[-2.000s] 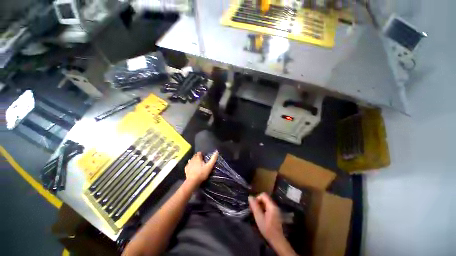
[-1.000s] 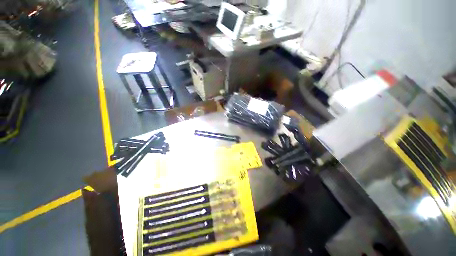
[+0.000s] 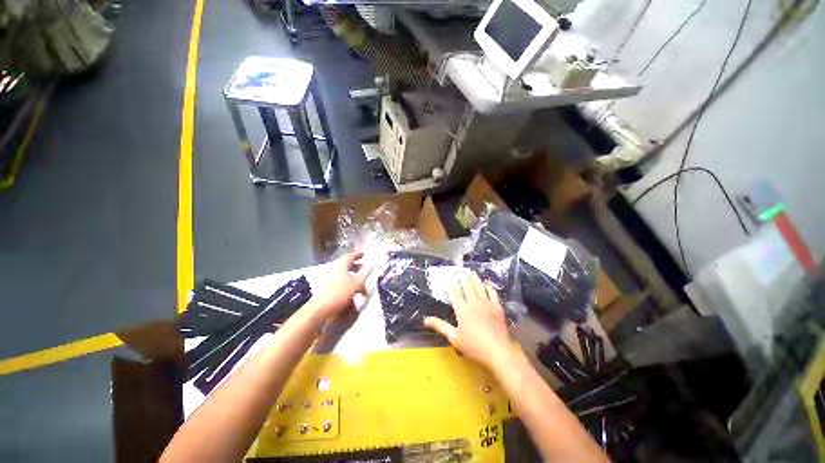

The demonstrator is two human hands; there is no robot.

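A clear plastic bag of black strips [image 3: 405, 294] lies on the table behind the yellow template [image 3: 389, 389]. My right hand [image 3: 475, 316] rests on the bag with fingers spread. My left hand [image 3: 339, 285] is at the bag's left side, by its crinkly clear end; whether it grips the plastic I cannot tell. A larger bag with a white label [image 3: 545, 253] lies to the right. Black strip bundles lie at the left [image 3: 240, 325] and at the right [image 3: 583, 366]. The template's lower part is cut off by the picture's edge.
An open carton [image 3: 330, 222] with clear plastic stands at the table's far edge. Another carton flap [image 3: 136, 389] is at the near left. A white-topped stool [image 3: 271, 81], a pale control box [image 3: 407, 145] and a control panel [image 3: 516, 36] stand beyond. A yellow plate edge shows at far right.
The view has moved closer to the table's far side. Both hands have come into view, with a second bag now beside the labelled one. Earlier my hands held a clear bag over my lap.
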